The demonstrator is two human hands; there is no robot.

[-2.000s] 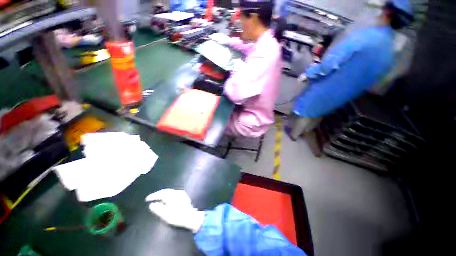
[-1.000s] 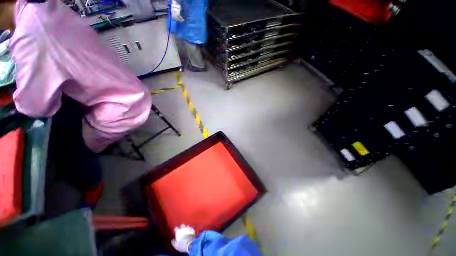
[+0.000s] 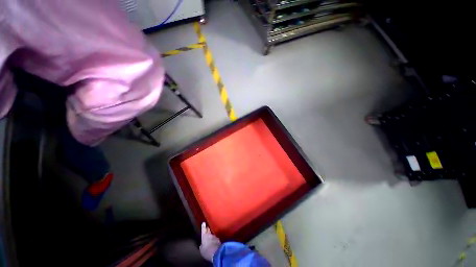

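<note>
A black tray [image 3: 317,182] with a flat red-orange foam pad [image 3: 242,177] inside lies tilted across the middle of the view. No board shows in it. My right hand [image 3: 210,245], in a white glove and blue sleeve, is at the tray's near left corner. Its fingers are on the rim, with one fingertip showing at the inner side. The rest of the grip is hidden. What is under the tray is hidden. My left hand is not in view.
A person in pink [image 3: 112,73] is at the upper left, beside black stool legs [image 3: 169,122]. A metal rack [image 3: 302,23] stands at the top. Black trays with labels [image 3: 433,151] are at the right. Yellow-black tape [image 3: 216,78] crosses the grey floor.
The view has swung right and down from the bench to the floor and tray. My right hand was over the bench, then came to the tray's edge. The tray now looks larger.
</note>
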